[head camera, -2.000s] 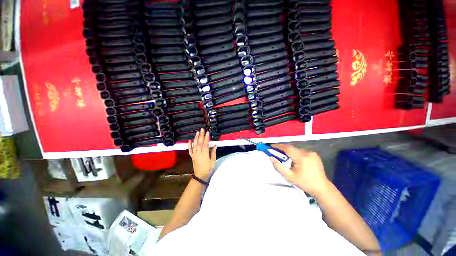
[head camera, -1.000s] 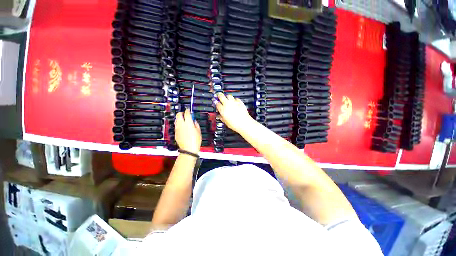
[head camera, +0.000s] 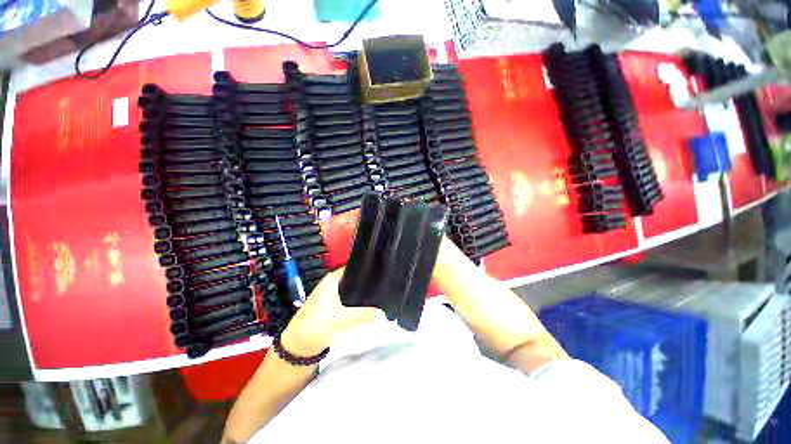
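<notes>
A bundle of several black plastic handles (head camera: 395, 260) is held up in front of me, side by side. My left hand (head camera: 325, 316) grips its lower left side. My right hand (head camera: 451, 273) is on its right side, fingers mostly hidden behind it. A blue-handled screwdriver (head camera: 294, 279) points away from me over the handle columns, its end close to my left hand; I cannot tell if my fingers touch it. Columns of black handles (head camera: 195, 212) with ring ends lie on red printed sheets (head camera: 78, 225). A gap in the middle columns shows red behind the bundle.
An open brown box (head camera: 395, 94) with a dark inside sits on the columns' far end. Two separate black rows (head camera: 598, 143) lie at right. Behind are a dark cord (head camera: 286, 37), a yellow object (head camera: 249, 9) and a teal box (head camera: 345, 9). A blue crate (head camera: 633, 347) is at lower right.
Both hands have come back from the columns and now hold a bundle of handles. The screwdriver, earlier in my right hand, then at my left, is left of the bundle. The view has shifted.
</notes>
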